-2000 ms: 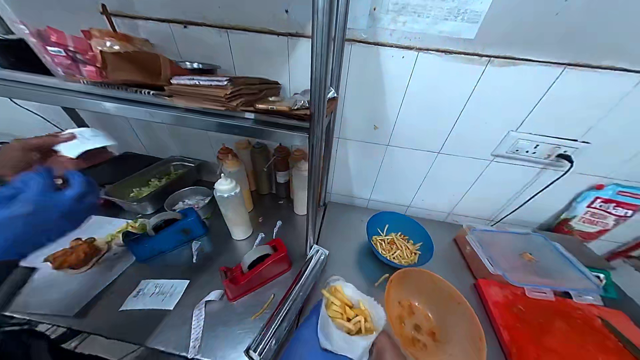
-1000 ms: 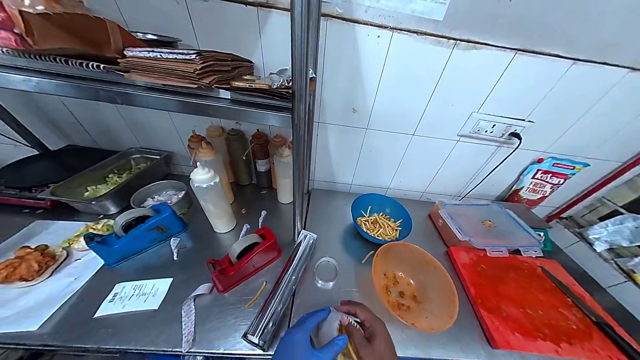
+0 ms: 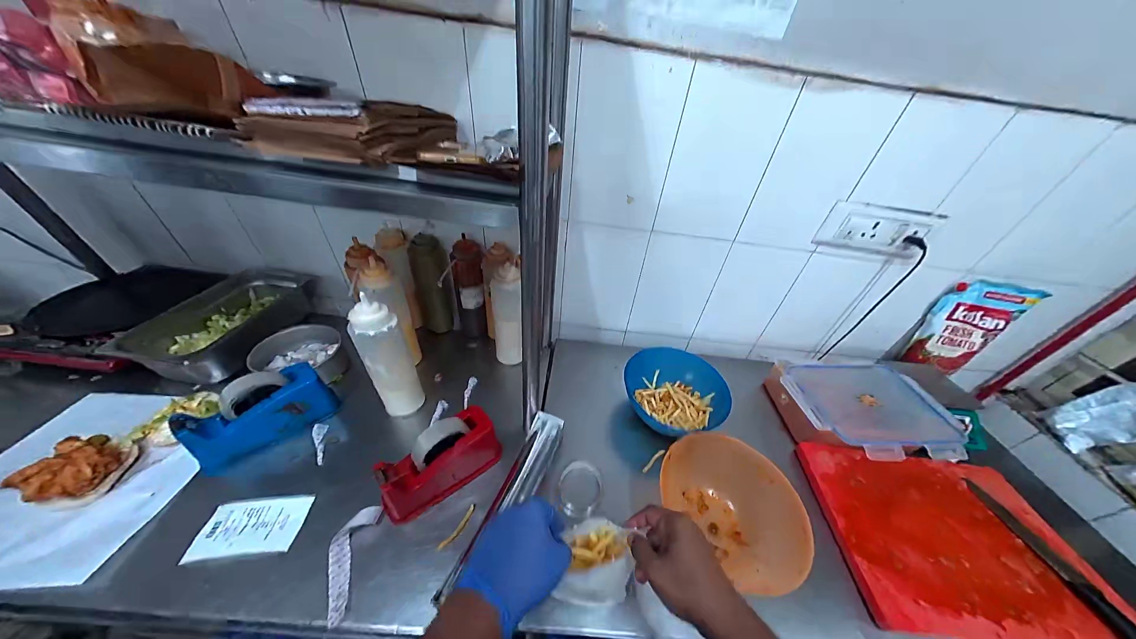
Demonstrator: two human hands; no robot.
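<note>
A white paper bag (image 3: 593,584) with French fries (image 3: 596,547) in its mouth stands at the bottom centre of the head view, between my hands. My left hand (image 3: 517,561), in a blue glove, grips its left side. My bare right hand (image 3: 673,557) pinches the top right edge of the paper. Just behind the bag is a small clear round container (image 3: 580,489). An orange bowl (image 3: 738,515) with food residue is right of my right hand, and a blue bowl (image 3: 677,391) with more fries sits behind it.
A red tape dispenser (image 3: 437,464), a blue tape dispenser (image 3: 255,417), a printed slip (image 3: 248,530) and squeeze bottles (image 3: 385,358) are at left. A metal shelf post (image 3: 535,213) rises behind. On the right lie a red cutting board (image 3: 950,541), a knife (image 3: 1047,555) and a lidded plastic box (image 3: 874,406).
My gloved left hand has come from the far left, where it was near a white paper, to the bag. Both hands now hold the bag's top, and more fries show than a second ago.
</note>
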